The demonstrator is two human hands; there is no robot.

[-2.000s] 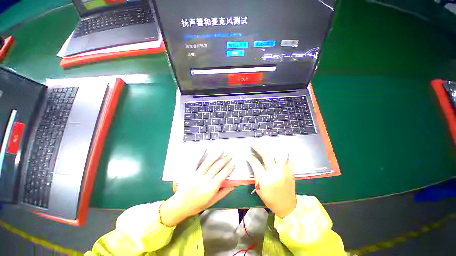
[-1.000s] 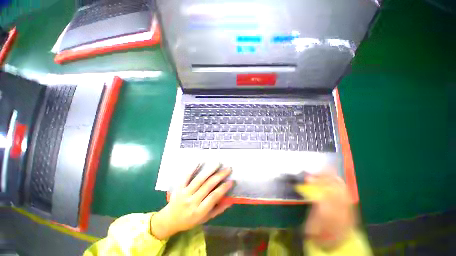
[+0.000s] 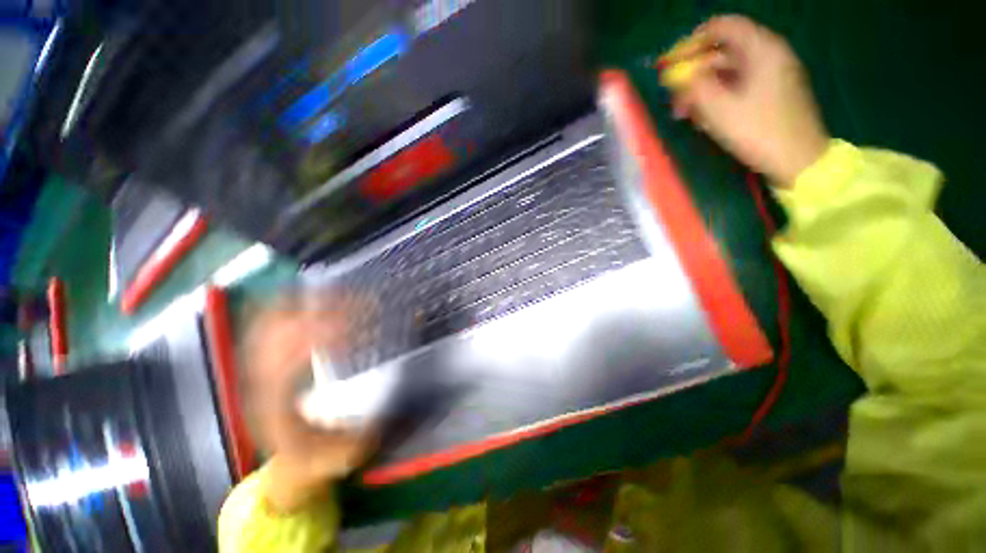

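Observation:
The open laptop lies tilted in the blurred view on a red pad, its dark screen showing a red button. My right hand is beyond the laptop's right side and holds the yellow-wrapped headset plug in its fingertips, apart from the laptop. A red earphone cable hangs from there down towards my lap. My left hand is strongly blurred at the laptop's left front corner; its fingers and any grip cannot be made out.
A second open laptop lies on a red pad at the left. Part of another laptop on a red pad is beyond it. Blue structures show at the far left edge. The green bench runs under all of them.
The view has swung and tilted. My right hand has moved from the front right of the laptop to beyond its right side with the yellow plug. My left hand has shifted towards the left corner.

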